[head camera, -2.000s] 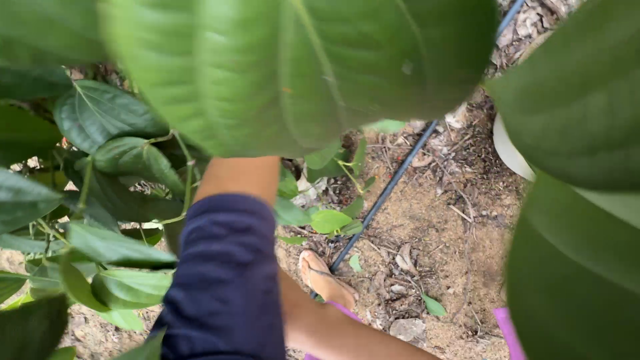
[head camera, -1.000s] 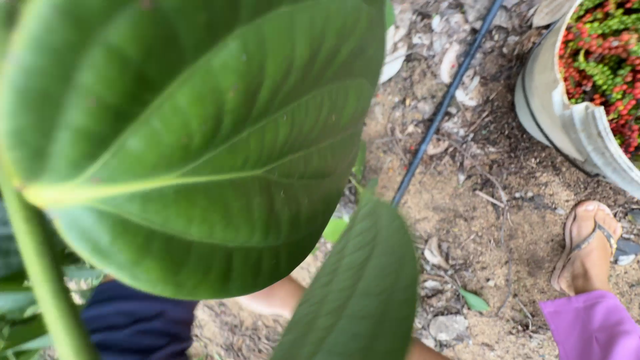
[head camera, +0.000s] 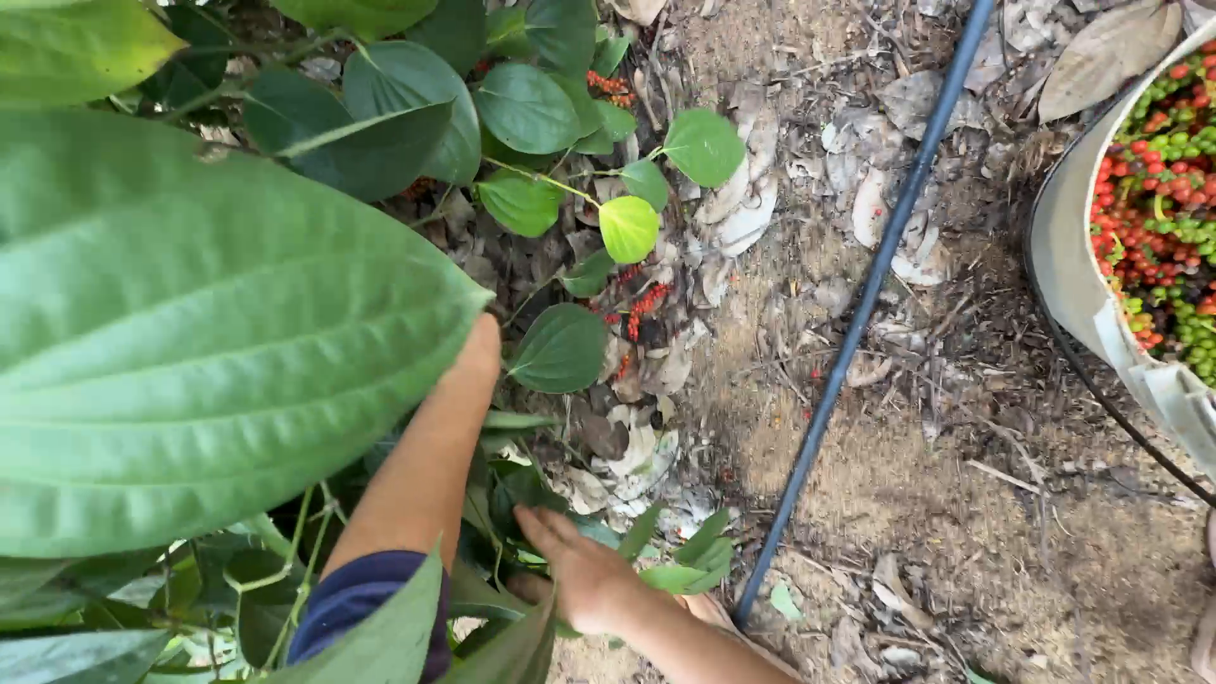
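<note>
The forearm of my left arm, bare below a navy sleeve, rises from the lower left; a large green leaf (head camera: 209, 332) hides my left hand. From the lower right comes my right hand (head camera: 584, 570), its fingers among the dark leaves of a pepper vine (head camera: 522, 494). Those fingers look extended and spread around the foliage; whether they grip a stem cannot be told. Above and right of the left forearm, red pepper berries (head camera: 649, 309) show beside leaves, low against the leaf litter. More red berries (head camera: 613, 87) show near the top.
A white container (head camera: 1069, 237) with a dark cord round it holds red and green pepper clusters (head camera: 1154, 204) at the right. A dark blue hose (head camera: 855, 332) runs diagonally over the sandy ground (head camera: 931, 532). Dry leaves (head camera: 750, 218) lie about. Large leaves hang close before the camera.
My right hand has come into sight among the leaves, where one second ago a large leaf covered that area. The red berries on the left side now show. The view has shifted.
</note>
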